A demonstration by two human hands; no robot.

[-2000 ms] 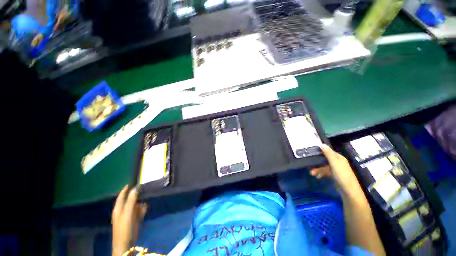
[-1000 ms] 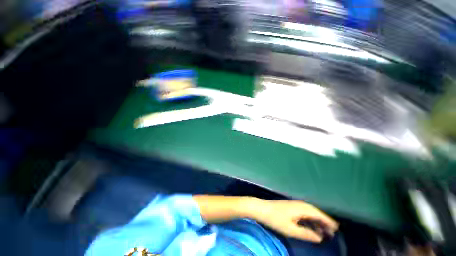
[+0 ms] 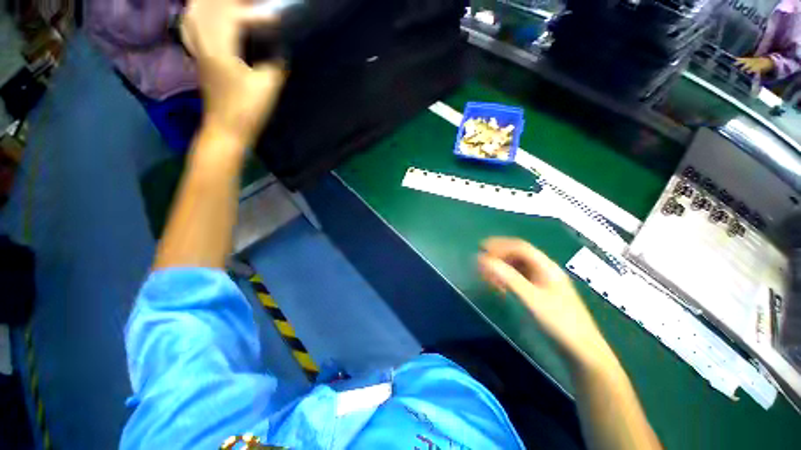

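My left hand (image 3: 230, 75) is raised at the top left, blurred and partly cut off by the frame edge. Its fingers are at a dark, shiny-edged object, and I cannot tell whether they grip it. My right hand (image 3: 537, 286) is over the green bench near its front edge, fingers loosely curled and apart, with nothing visible in it. White adhesive strips (image 3: 479, 191) with spaced dark marks lie on the bench beyond and to the right of my right hand. A blue bin (image 3: 487, 159) holds tan scraps (image 3: 485, 138).
A white board (image 3: 703, 255) with rows of small black parts (image 3: 705, 201) is at the right. A large black panel or box (image 3: 378, 79) stands at the bench's left end. Another person in pink (image 3: 145, 44) is at the upper left. Another person's hand (image 3: 754, 65) shows at the upper right.
The black tray of phone housings, held in both hands two seconds ago, is out of view. The view has turned left. My left hand has moved up and left; my right hand is back in view over the bench.
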